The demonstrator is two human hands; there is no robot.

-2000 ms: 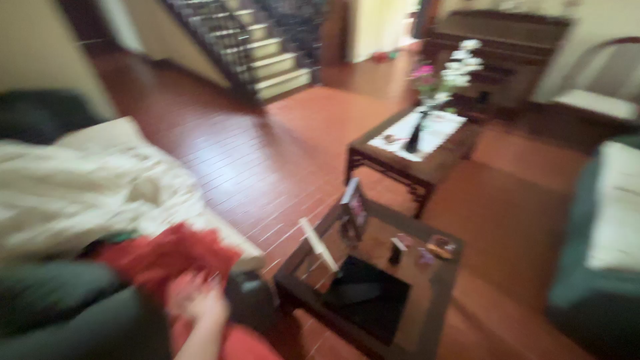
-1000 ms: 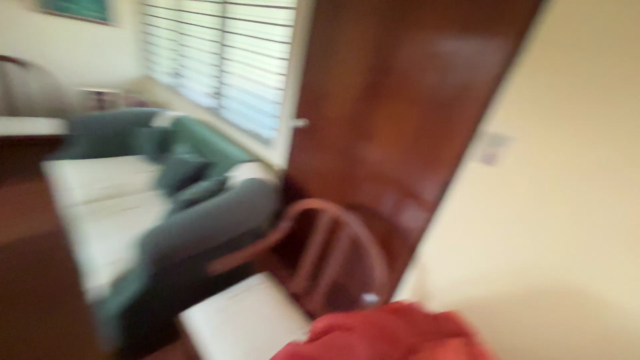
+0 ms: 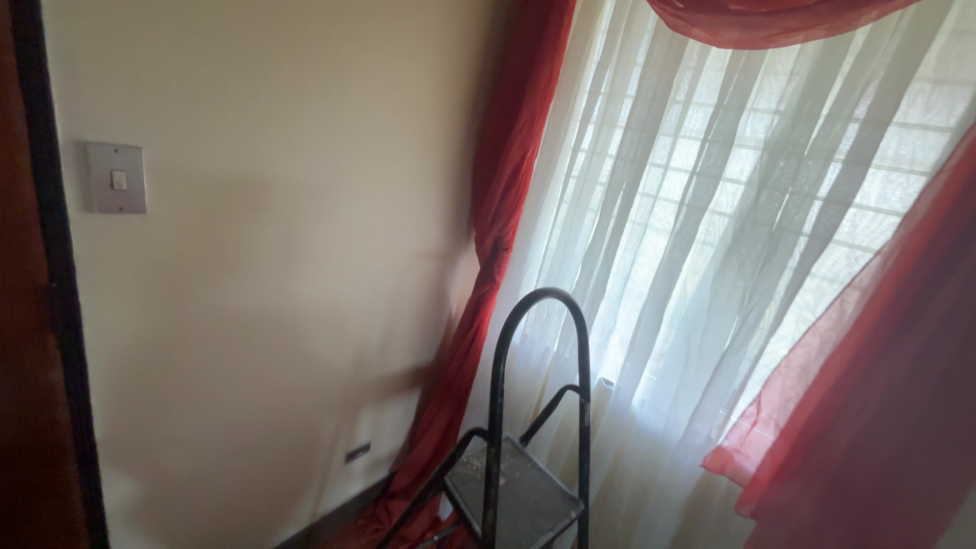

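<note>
Neither my left hand nor my right hand shows in the head view now. A black metal step ladder [image 3: 526,488] with a rounded top rail stands at the lower middle, in front of the window. Behind it hangs a sheer white curtain [image 3: 686,229]. A long red curtain [image 3: 507,175] falls along the window's left side and gathers on the floor. Red sheer fabric [image 3: 862,427] fills the lower right; whether a hand holds it cannot be seen. A red swag [image 3: 770,23] crosses the top of the window.
A cream wall [image 3: 267,229] bears a light switch plate [image 3: 116,179] on the left and a small dark socket [image 3: 357,452] low down. A brown door [image 3: 30,305] with a dark frame stands at the far left edge. Window bars show through the sheer curtain.
The view has swung from the living room, past a green sofa and a door, to this curtained window. A hand on red fabric, seen two seconds ago, is out of view.
</note>
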